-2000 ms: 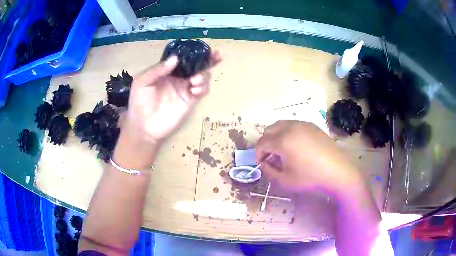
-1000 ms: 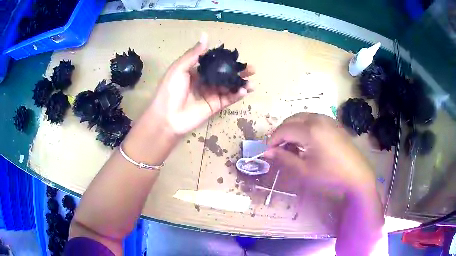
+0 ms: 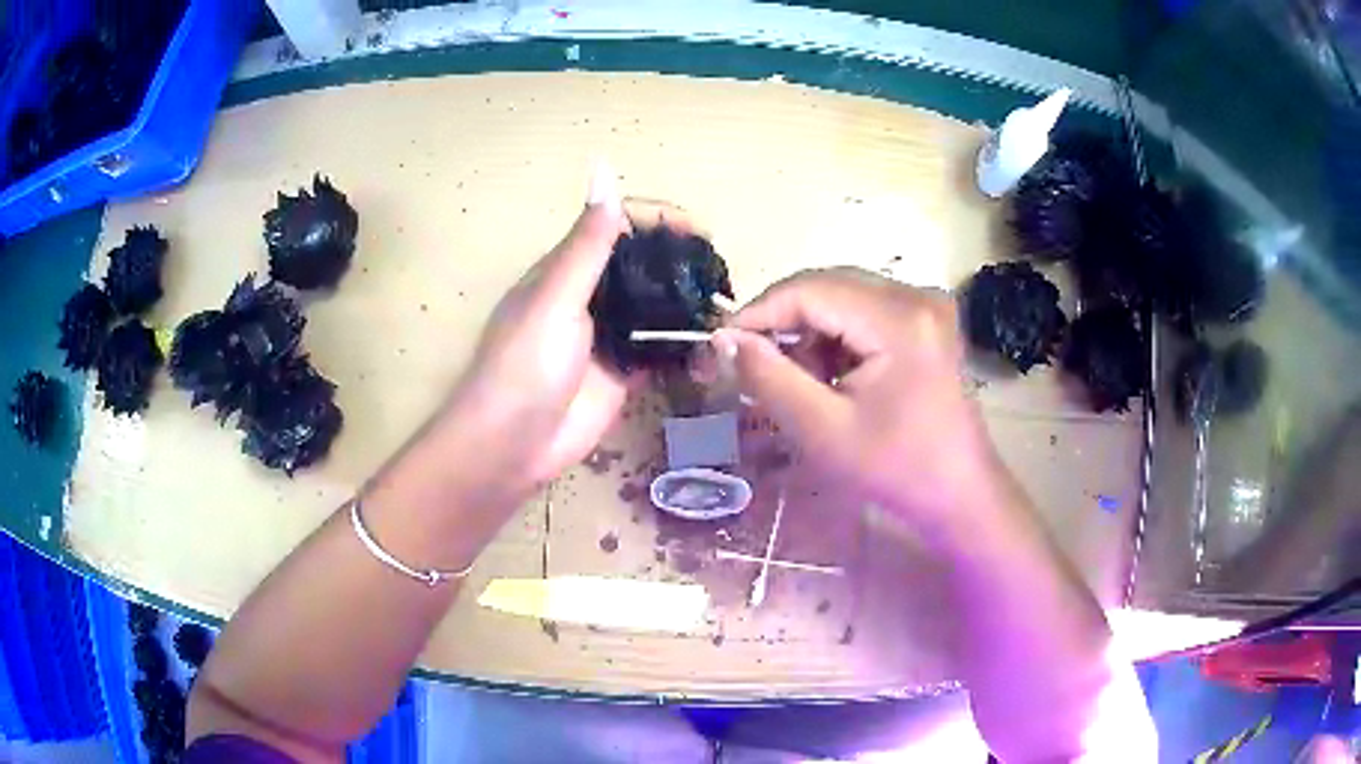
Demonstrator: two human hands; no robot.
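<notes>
My left hand [image 3: 545, 351] holds a black spiky piece [image 3: 657, 284] from its left side, thumb up, above the middle of the cardboard. My right hand [image 3: 836, 351] pinches a thin pale cotton swab [image 3: 669, 336]; its tip lies across the lower part of the black piece. Whether the tip touches it is not clear. Below the hands, the small white oval glue dish [image 3: 700, 494] sits against a pale grey square block [image 3: 702, 440]. Two swabs [image 3: 772, 552] lie crossed to the right of the dish.
Black spiky pieces lie in clusters at left [image 3: 246, 351] and right [image 3: 1015, 315]. A white bottle [image 3: 1021, 143] leans by the right cluster. A blue crate [image 3: 142, 135] is at upper left. A pale yellow strip [image 3: 597, 602] lies near the front edge. A clear panel stands at right.
My right hand has lifted the swab from the dish to the black piece. My left hand has brought the piece lower and towards my right hand. The whole view has shifted slightly.
</notes>
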